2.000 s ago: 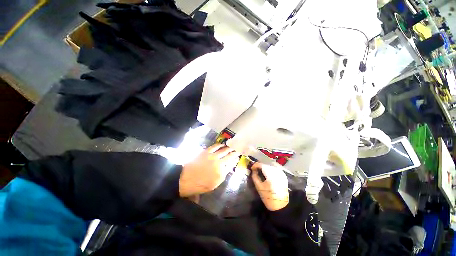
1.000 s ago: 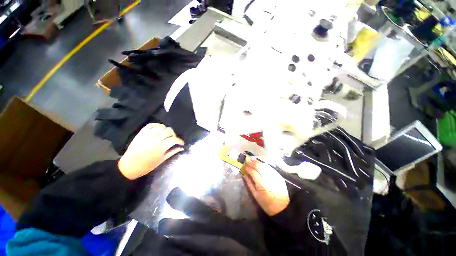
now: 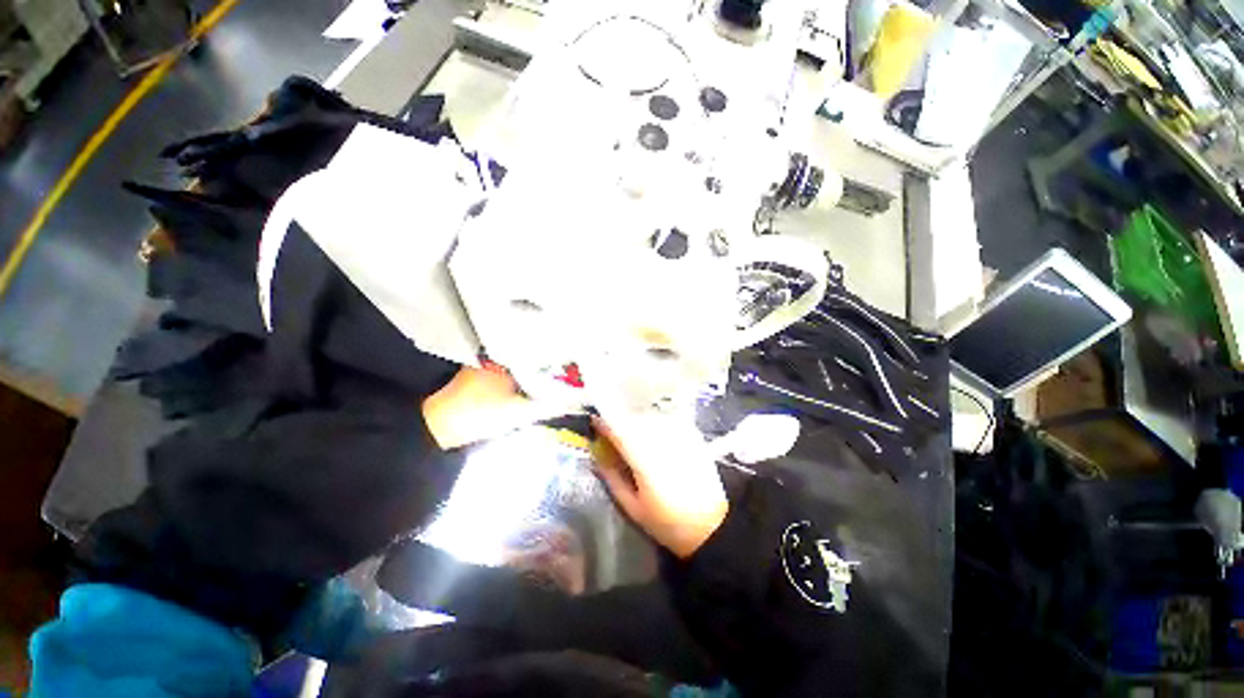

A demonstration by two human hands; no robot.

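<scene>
The white sewing machine head [image 3: 600, 205] is overexposed and stands at the centre, with a small red marking [image 3: 570, 375] low on its front. My left hand [image 3: 471, 406] reaches in under the machine head from the left, its fingers partly hidden. My right hand [image 3: 662, 477] is beside it on the right, fingertips at a small dark piece next to a yellow plate [image 3: 564, 436]. I cannot tell clearly which fingers grip the piece. The shiny metal table plate [image 3: 512, 498] glares below the hands.
A large heap of black strips [image 3: 232, 300] lies left of the machine. Narrow black pieces with white lines [image 3: 846, 361] lie on the right. A screen [image 3: 1044, 321] stands further right, with a green crate [image 3: 1157, 259] behind. The dark table's edge [image 3: 948, 545] runs down the right.
My left hand has moved from the strip heap's edge to the right, in under the machine head beside my right hand. The camera view has shifted, and the scene sits further left.
</scene>
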